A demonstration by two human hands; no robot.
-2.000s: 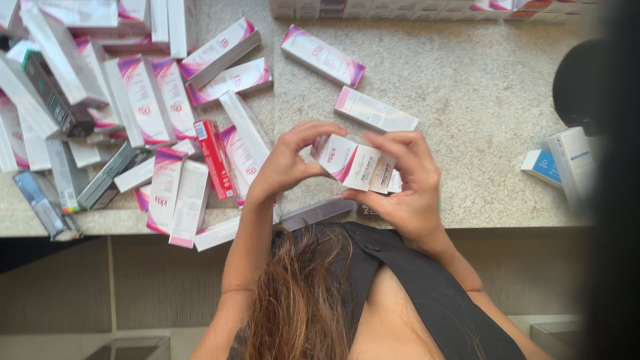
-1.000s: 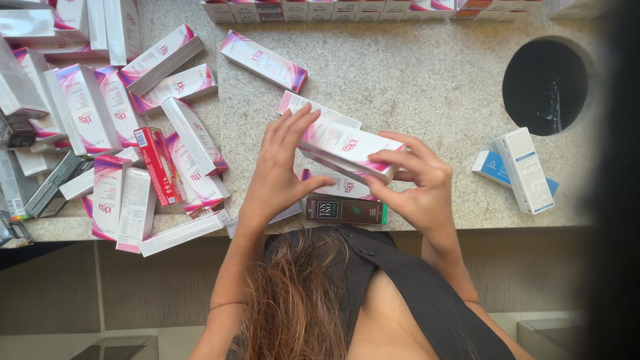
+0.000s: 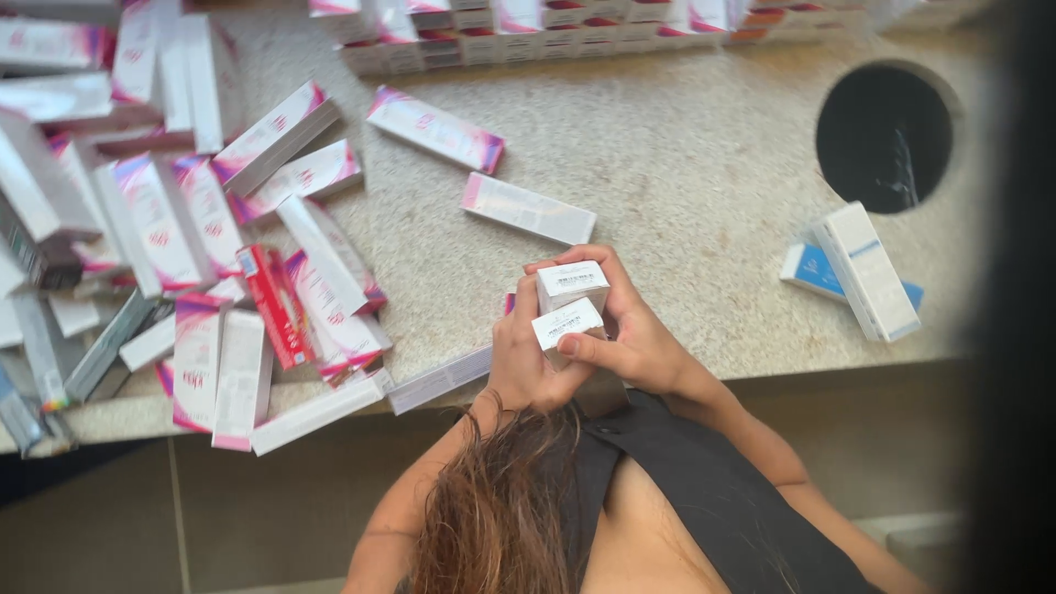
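My left hand (image 3: 528,355) and my right hand (image 3: 639,330) close around two narrow cartons held together upright, their printed white end flaps facing up. The farther carton (image 3: 572,278) and the nearer carton (image 3: 568,323) touch, and my right thumb lies on the nearer one's end. Just beyond my hands lies a white carton with a pink end (image 3: 528,208), and past it a pink and white carton (image 3: 436,130). A pale carton (image 3: 441,379) lies at the counter's edge by my left hand. What lies beneath my hands is mostly hidden.
Many pink and white cartons (image 3: 161,223) lie heaped at left, with a red carton (image 3: 276,305) among them. Stacked cartons (image 3: 528,41) line the back. At right, a white carton (image 3: 869,272) rests across a blue one (image 3: 813,268), near a round dark hole (image 3: 884,139) in the stone counter (image 3: 709,165).
The carton group in my hands has turned from lying sideways to end-up, and my hands have come closer together. The dark green and brown carton seen below them a second ago is out of sight.
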